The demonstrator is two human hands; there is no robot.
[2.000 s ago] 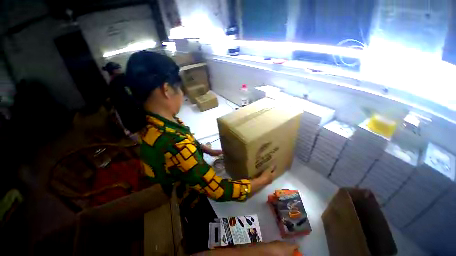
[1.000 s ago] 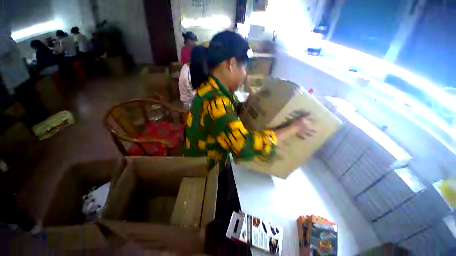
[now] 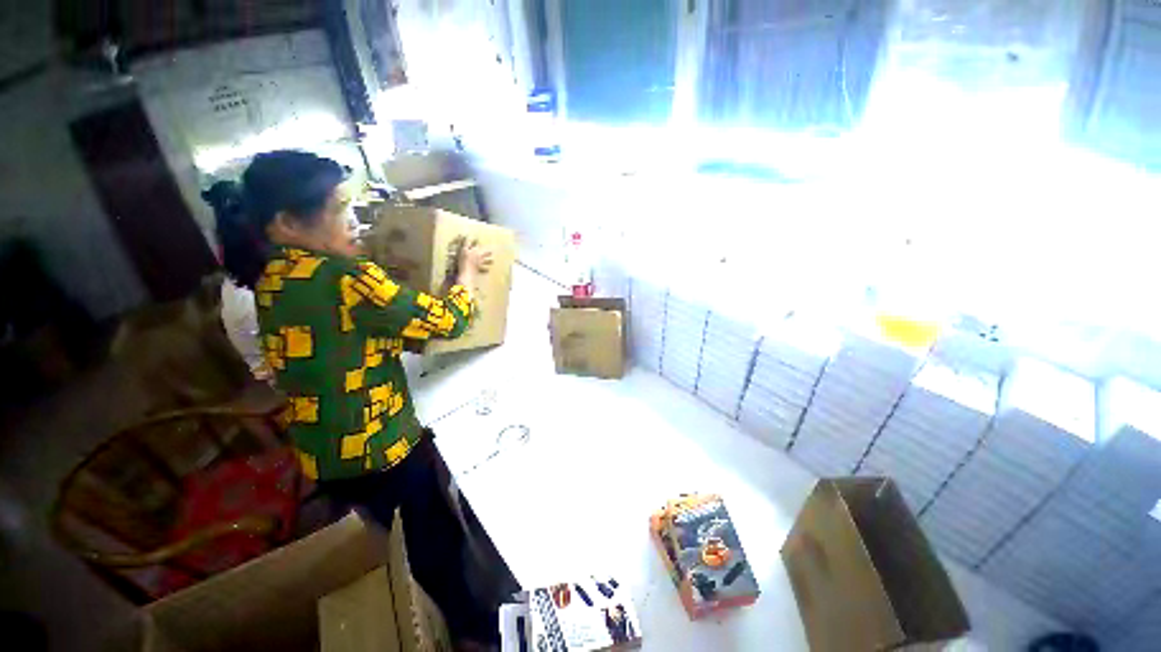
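Neither of my hands is in the picture. Nearest in front of me, an orange-and-black retail box (image 3: 708, 555) lies on the white bench (image 3: 579, 439), seemingly on top of another. A retail box with its white printed side up (image 3: 583, 614) lies to its left at the bench edge, cut off by the lower rim. A small brown carton (image 3: 851, 560) stands open on the right. A large open shipping carton (image 3: 287, 592) is at the lower left, beside the bench, with a flap raised.
A person in a green and yellow top (image 3: 337, 344) stands at the bench's left side, holding a large closed carton (image 3: 446, 274). A small brown carton (image 3: 590, 338) stands near the wall. Stacked white boxes (image 3: 815, 395) line the wall. A wooden chair (image 3: 178, 503) stands left.
The person has carried the large carton away along the bench, showing the small carton by the wall. The hand at the lower edge two seconds ago is gone. The view has swung left, then back right.
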